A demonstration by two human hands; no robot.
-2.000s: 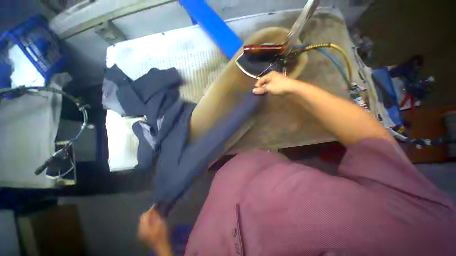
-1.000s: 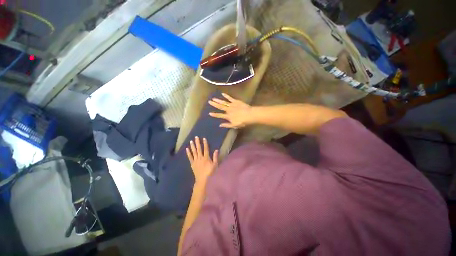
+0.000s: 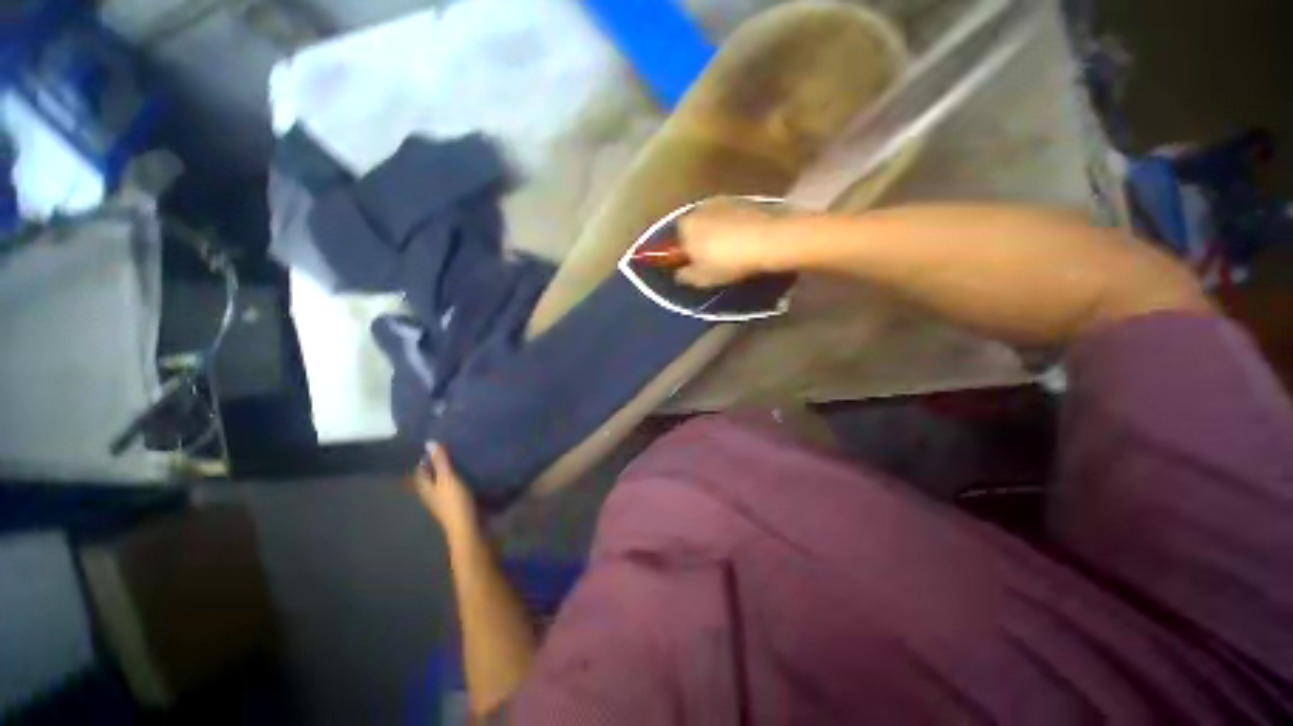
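Observation:
A dark navy jacket sleeve (image 3: 567, 369) lies flat along the tan padded board (image 3: 723, 92). The steam iron (image 3: 705, 295), dark with a pale rim, rests over the sleeve's right end. My right hand (image 3: 726, 241) is closed around its red-brown handle and hides most of it. My left hand (image 3: 444, 479) is at the sleeve's lower left end, its fingers at the cloth edge; the grip is partly hidden. The rest of the garment (image 3: 426, 213) is a crumpled navy and grey heap at the left of the table.
The board stands above a pale cloth-covered table (image 3: 340, 383). A blue bar (image 3: 655, 50) lies at the back. A whitish band (image 3: 929, 107) rises from the iron. A neighbouring pale table (image 3: 78, 333) is at left, with a brown box (image 3: 177, 596) below.
My right hand has gone from lying spread on the sleeve to holding the iron, which has moved from the board's far end onto the sleeve. My left hand has moved to the sleeve's lower left end.

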